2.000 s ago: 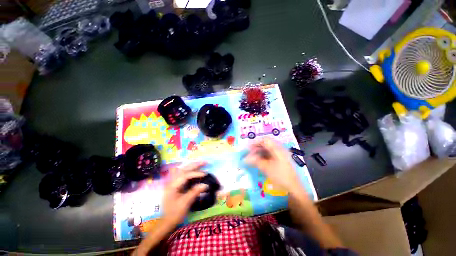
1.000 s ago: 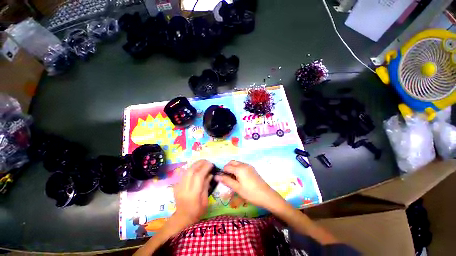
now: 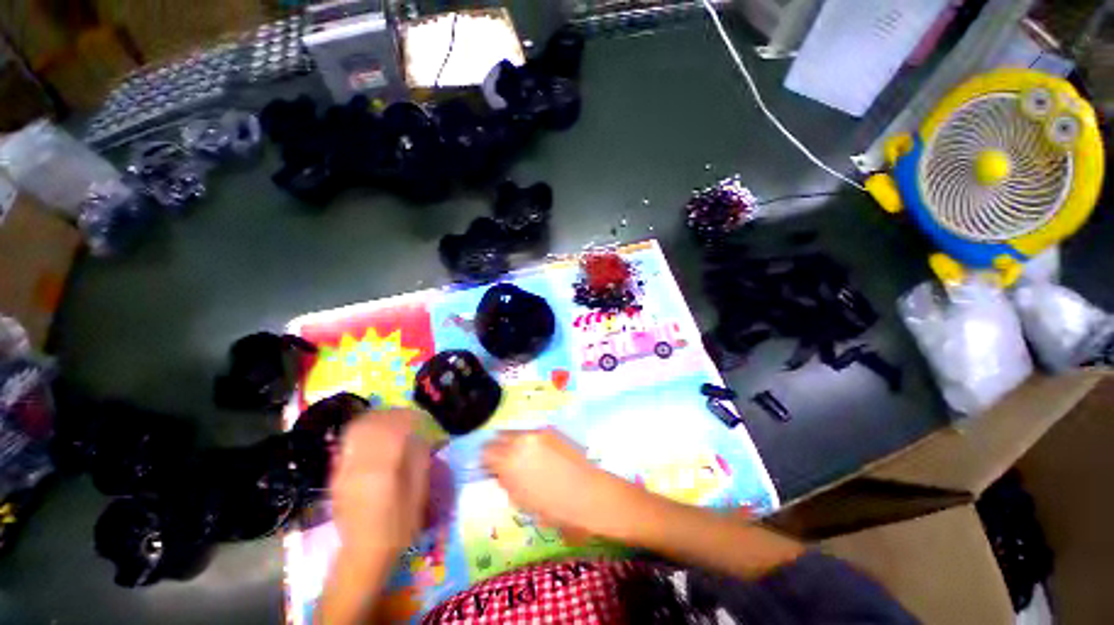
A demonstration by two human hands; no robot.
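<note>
My left hand is blurred over the left part of the printed mat, beside a black housing that it partly hides. Whether it touches or holds this is unclear. My right hand is low over the mat's middle, its fingertips towards the left; blur hides whether it holds anything. A black housing with small red and pale dots sits just above and between my hands. Another black housing sits behind it. A reddish heap of small parts lies at the mat's upper right.
Black housings cluster at the left and far side; one sits at the mat's left edge. Dark inserts and a small-parts heap lie right, near a yellow-blue fan, plastic bags and carton.
The view has shifted. My hands have parted and no longer work together on a dark piece. The upper-left mat spot lost its housing; one now stands mid-mat and another at the left edge.
</note>
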